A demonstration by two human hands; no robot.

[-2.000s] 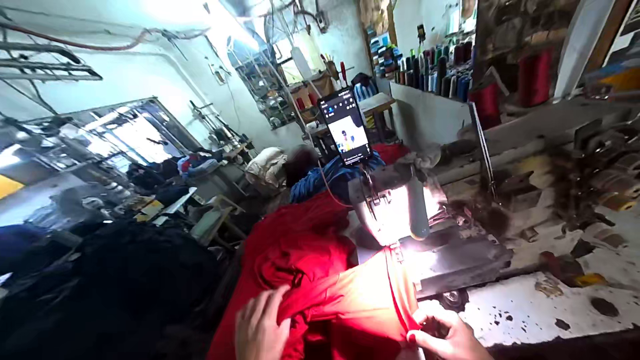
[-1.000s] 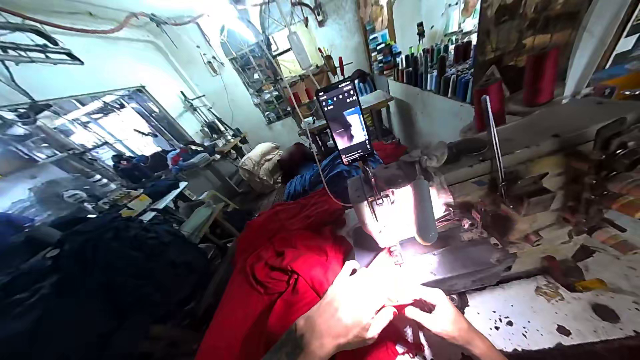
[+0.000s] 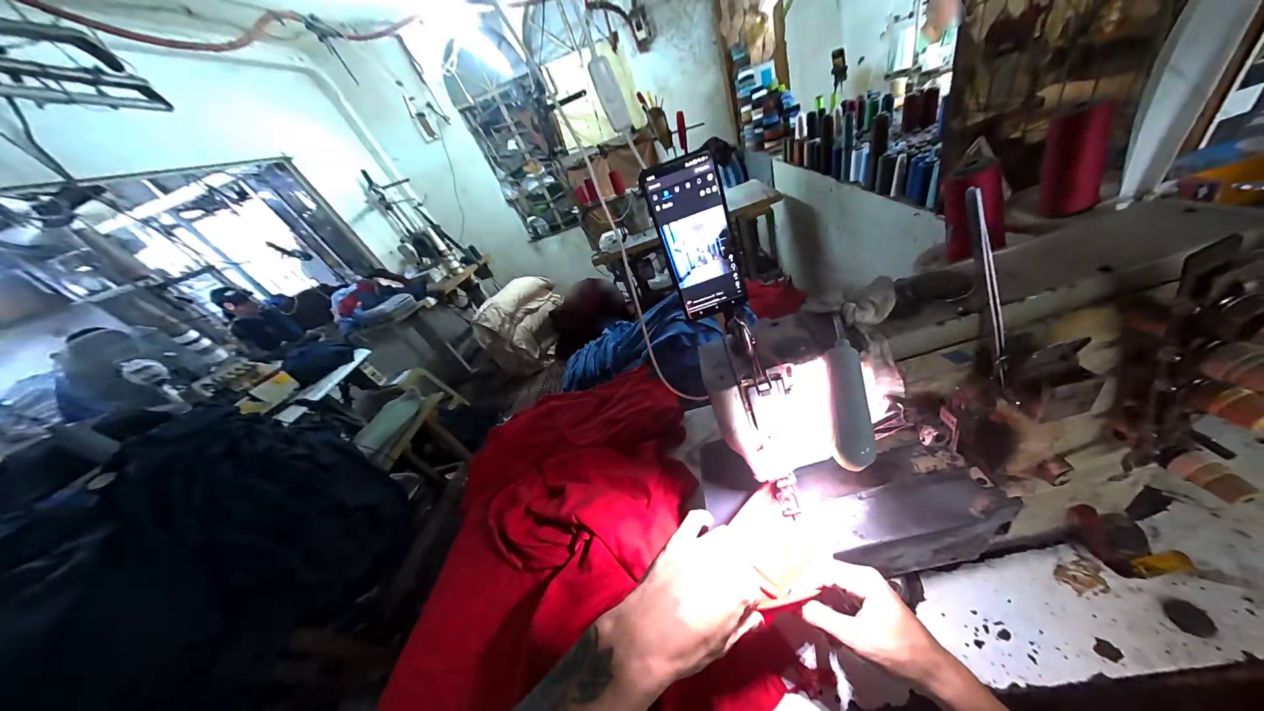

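Note:
A lit industrial sewing machine (image 3: 790,410) stands in front of me, its needle and presser foot (image 3: 787,496) over the bed. Red fabric (image 3: 583,513) spreads from the bed down to the left and under my hands. My left hand (image 3: 681,592) lies on the fabric just below the presser foot, its fingertips washed out by glare. With fingers and thumb, my right hand (image 3: 874,617) pinches the fabric's edge to the right of it. Above the machine head a smartphone (image 3: 696,237) is mounted upright with its screen on.
Dark fabric (image 3: 197,553) is heaped at left. Red thread cones (image 3: 1074,158) stand on a ledge at right, and many thread spools (image 3: 869,148) line the back wall. A metal rod (image 3: 987,276) rises behind the bed. People (image 3: 247,316) sit far left.
Two seconds ago my left hand lay farther left on the red fabric; it moved right, close to the presser foot and my right hand. The fabric at the needle is now mostly covered by my hands.

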